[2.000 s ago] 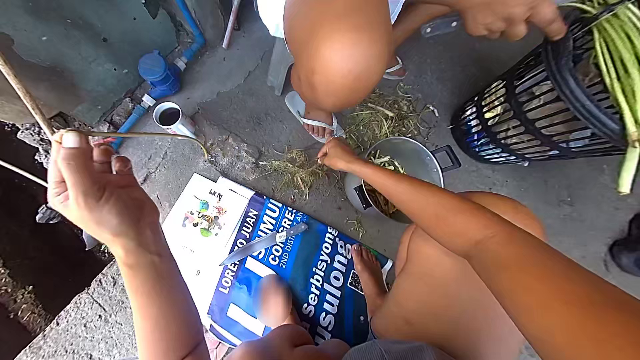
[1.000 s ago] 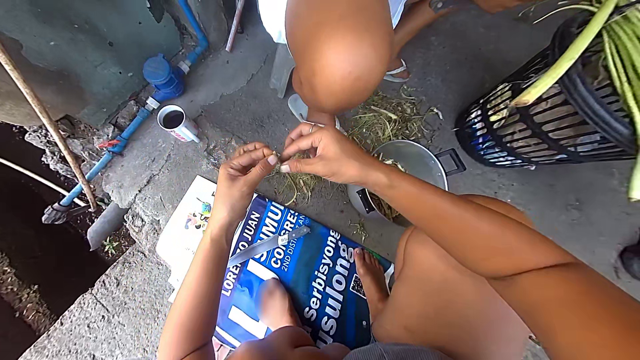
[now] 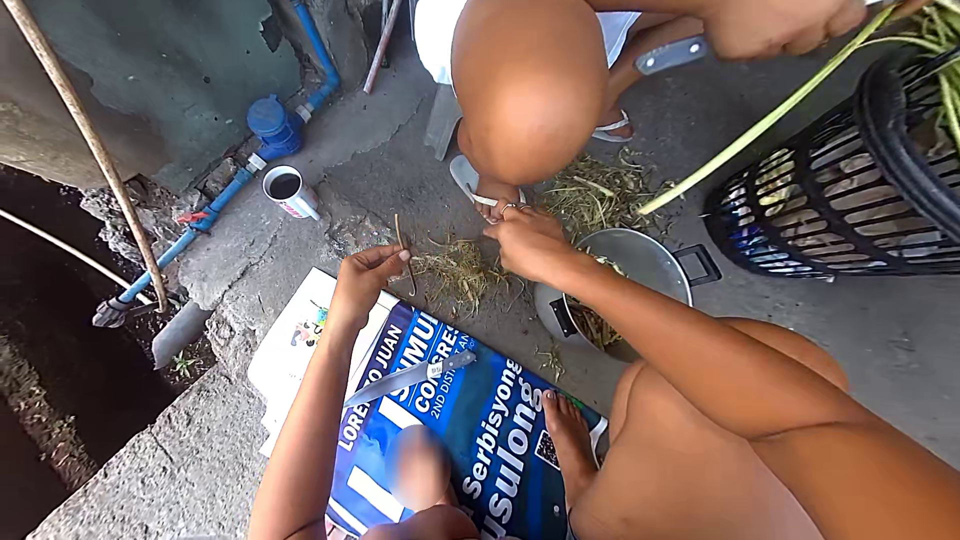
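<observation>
A short brown stem [image 3: 405, 255] is pinched between the thumb and fingers of my left hand [image 3: 367, 277], above a pile of stringy plant peelings [image 3: 465, 274]. My right hand [image 3: 529, 240], a ring on one finger, is over the ground by the peelings, its fingertips drawn together; whether it pinches a thin strand cannot be told. Under my right forearm stands a metal pot [image 3: 660, 274] with cut plant pieces [image 3: 592, 319] inside. A knife with a grey handle [image 3: 409, 379] lies on the printed tarpaulin [image 3: 465, 420] below my hands.
Facing me, another person [image 3: 529, 82] holds a knife [image 3: 671, 56] and a long green stalk [image 3: 772, 131] beside a black plastic basket [image 3: 802, 195]. A mug of dark liquid [image 3: 289, 195] stands near blue pipes [image 3: 217, 199]. A wooden stick [image 3: 90, 142] leans at left, over a dark ditch.
The long stem seen in my left hand two seconds ago is now a short piece. My hands came together one second ago and are now apart. The other person's green stalk has moved.
</observation>
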